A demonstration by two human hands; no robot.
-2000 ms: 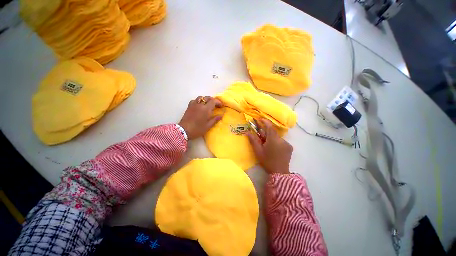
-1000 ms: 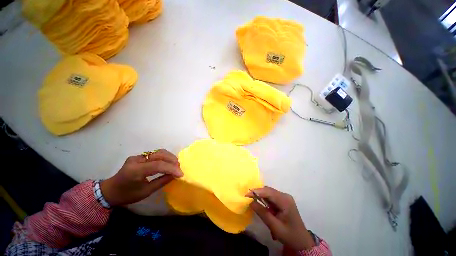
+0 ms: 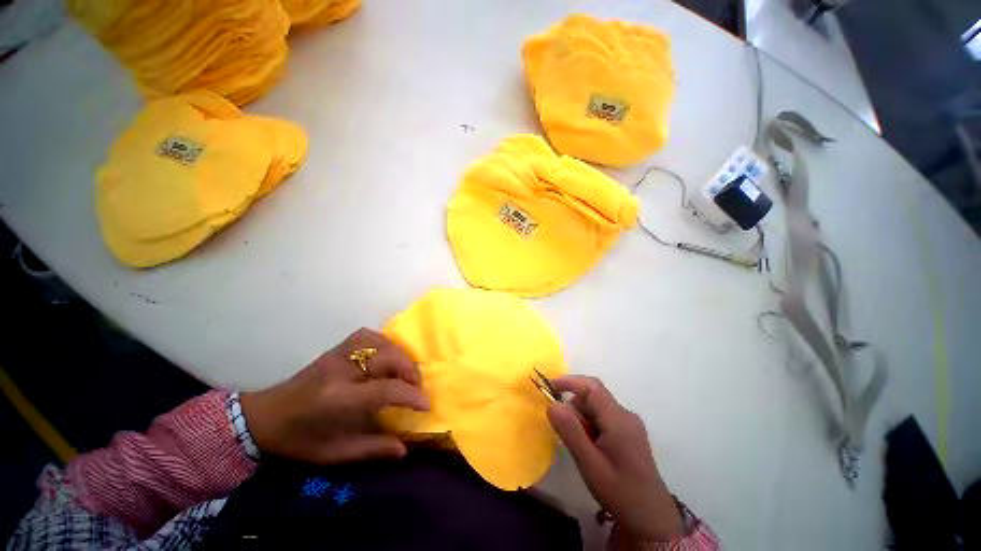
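A yellow fabric piece [image 3: 489, 366] with a rounded, lobed outline lies at the table's near edge, partly over the dark apron. My left hand [image 3: 339, 404] rests on its left side, fingers bent, pressing or holding its edge. My right hand [image 3: 608, 447] holds small metal snips [image 3: 546, 385] between thumb and fingers, tips pointing up-left over the piece's right side. Another yellow piece with a printed label [image 3: 516, 220] lies just beyond, with a folded bundle on its right part. No label shows on the near piece.
Yellow stacks stand at the back left [image 3: 199, 48], left [image 3: 161, 210] and back centre [image 3: 599, 86]. On the right are a white box with a black block [image 3: 742, 201], a thin cord with a rod-like end [image 3: 715, 255], a beige webbing strap [image 3: 798, 258] and black fabric [image 3: 914, 479].
Both hands came from the labelled piece to the near one. Since one second ago, my left hand moved right onto the piece, which now lies flatter. The snips now point up-left over it.
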